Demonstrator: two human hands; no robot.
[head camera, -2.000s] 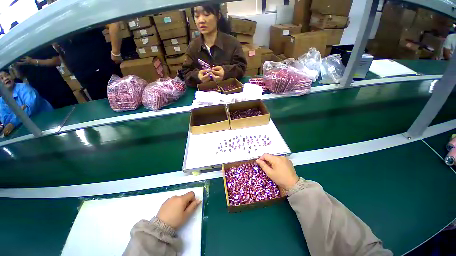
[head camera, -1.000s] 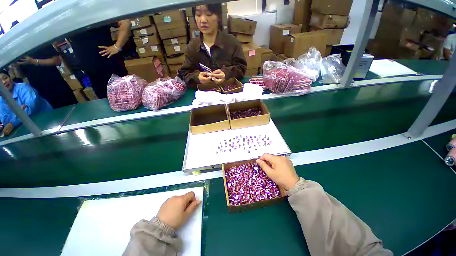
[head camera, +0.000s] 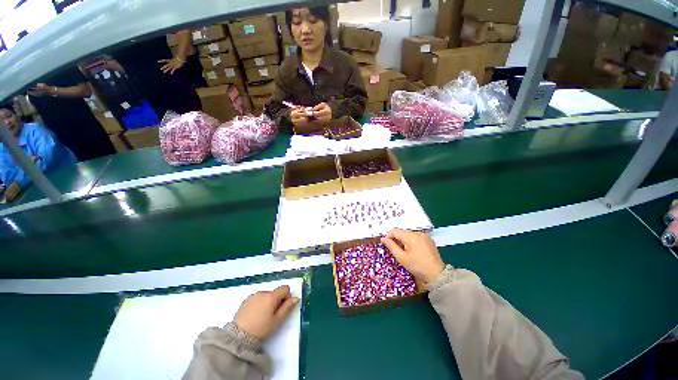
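Observation:
A shallow brown cardboard box (head camera: 381, 303) holds a heap of small glittering magenta, purple and white parts (head camera: 372, 273). My right hand (head camera: 415, 254) rests over the box's back right corner, fingertips at its rim; whether it grips the rim or a part is hidden. My left hand (head camera: 265, 312) lies on a white board (head camera: 171, 334) at the lower left, fingers loosely curled, with no object seen in it. A second white board (head camera: 312, 223) beyond the box carries rows of small pink parts (head camera: 364, 214).
Paired cardboard boxes (head camera: 311, 188) stand on the second board's back. Across the green line sits a person in a brown jacket (head camera: 338, 78), hands over small boxes. Bags of striped pink pieces (head camera: 187, 137) lie behind. A grey post (head camera: 643, 148) rises at right; pink rolls (head camera: 670, 231) lie far right.
Both my hands, the box and the boards have not visibly moved. The facing person's hands have shifted slightly. People at the back left have moved, and a blue item now shows there.

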